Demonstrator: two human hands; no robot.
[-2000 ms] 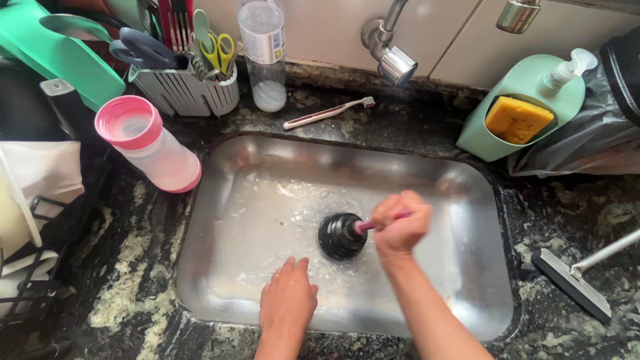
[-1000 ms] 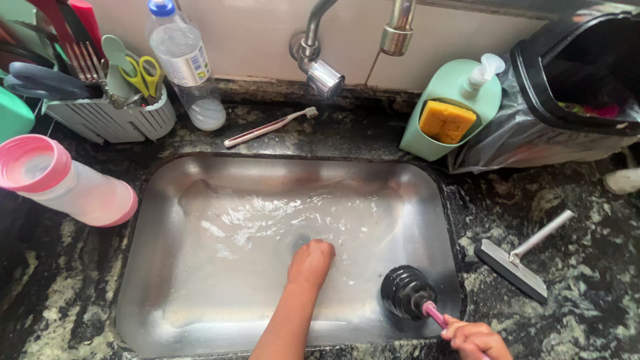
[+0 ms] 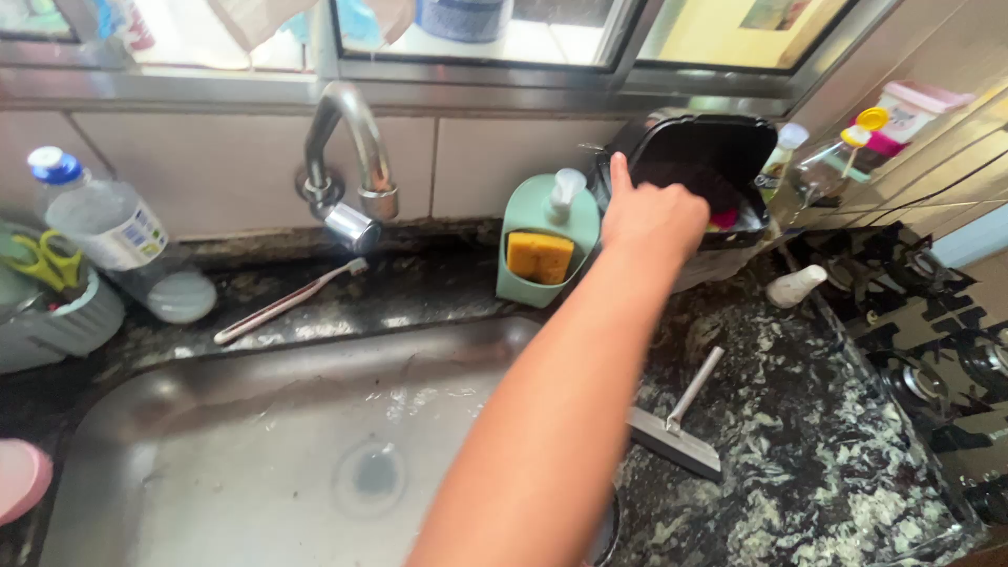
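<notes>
My left hand (image 3: 655,209) reaches across the counter to the open black bin (image 3: 701,150), back of the hand up. One finger points up at its left side; the other fingertips are hidden, so whether they hold anything does not show. My right hand is out of view. A dark curved edge, apparently the plunger's rubber cup (image 3: 609,529), shows beside my forearm at the bottom. The steel sink (image 3: 150,394) holds shallow cloudy water over its round drain (image 3: 370,475). Left of my hand stands a green soap dispenser (image 3: 516,205) with a yellow sponge (image 3: 539,257).
A squeegee (image 3: 681,441) lies right of my forearm, with a white object (image 3: 795,286) beyond it near the gas stove (image 3: 929,378). A faucet (image 3: 346,157) hangs behind the sink. A toothbrush (image 3: 291,303), a plastic bottle (image 3: 118,228) and a grey utensil holder (image 3: 63,331) line the back left.
My left hand has moved from the water near the drain up to the bin. My right hand, earlier holding the plunger by its pink handle, has left the view. The view has shifted right and up.
</notes>
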